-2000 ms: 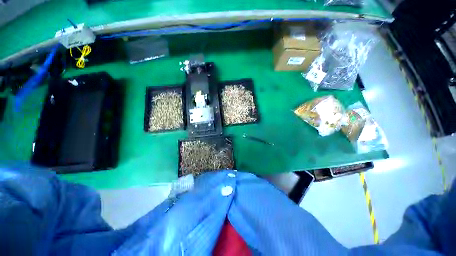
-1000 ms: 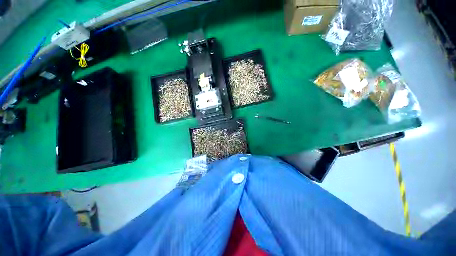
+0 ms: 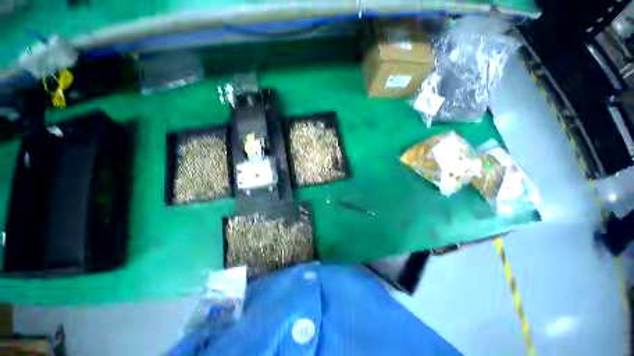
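Note:
Neither of my hands is in the picture. A black bench fixture (image 3: 261, 149) stands on the green bench, with a silver clamp block (image 3: 255, 174) and a small yellowish piece (image 3: 252, 146) above it. A left parts tray (image 3: 201, 165) and a right parts tray (image 3: 316, 149) flank it, both holding heaps of tiny pale parts. A front parts tray (image 3: 270, 242) with a darker brown heap lies nearest my body. A thin dark tool (image 3: 356, 207) lies right of the fixture. The picture is blurred.
A large black bin (image 3: 66, 195) is at the left. Bags of yellowish-brown parts (image 3: 445, 163), a cardboard box (image 3: 397, 66) and a clear bag of grey parts (image 3: 469, 73) are at the right. A yellow cable (image 3: 60, 87) hangs at upper left. A clear bag (image 3: 226, 295) is by my smock.
The camera view has shifted, so the bench things sit lower and further left than one second ago. My blue sleeves have left the lower corners. The trays and fixture keep their arrangement.

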